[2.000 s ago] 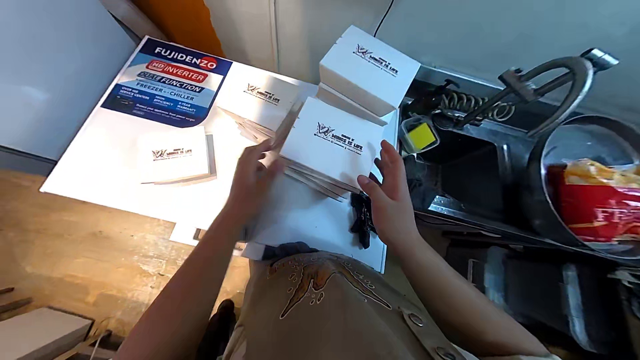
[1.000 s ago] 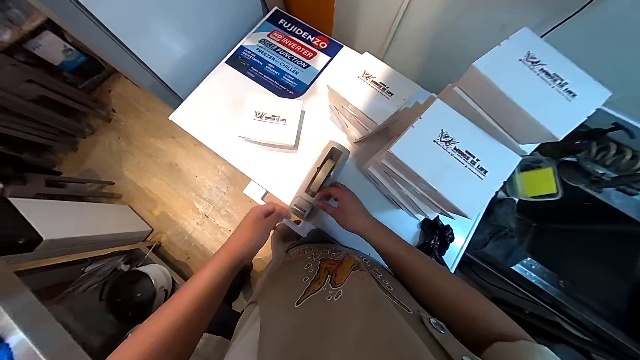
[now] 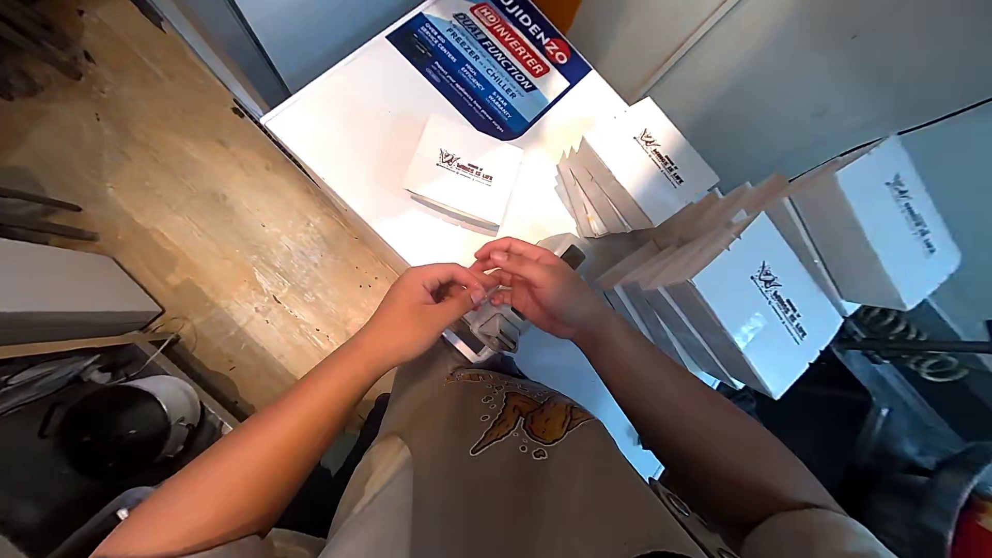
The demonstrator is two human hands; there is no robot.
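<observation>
My left hand is above the near edge of the white top, thumb and forefinger pinched on a small, pale, thin piece too blurred to name. My right hand meets it, fingers curled around the same spot; whether they grip the piece cannot be told. Just under both hands lies a greyish desktop device, partly hidden, perhaps a stapler or tape dispenser. Beyond my hands a folded white printed paperboard box lies flat. To the right, white printed boxes stand nested in a leaning stack.
More nested boxes stand behind, with another stack at far right by a coiled hose. A blue appliance sticker covers the far part of the white top. At lower left is a dark pot.
Two seconds ago my hands were at the box stack; then they moved to the device at the near edge. Now they are raised together over it. The view has swung left.
</observation>
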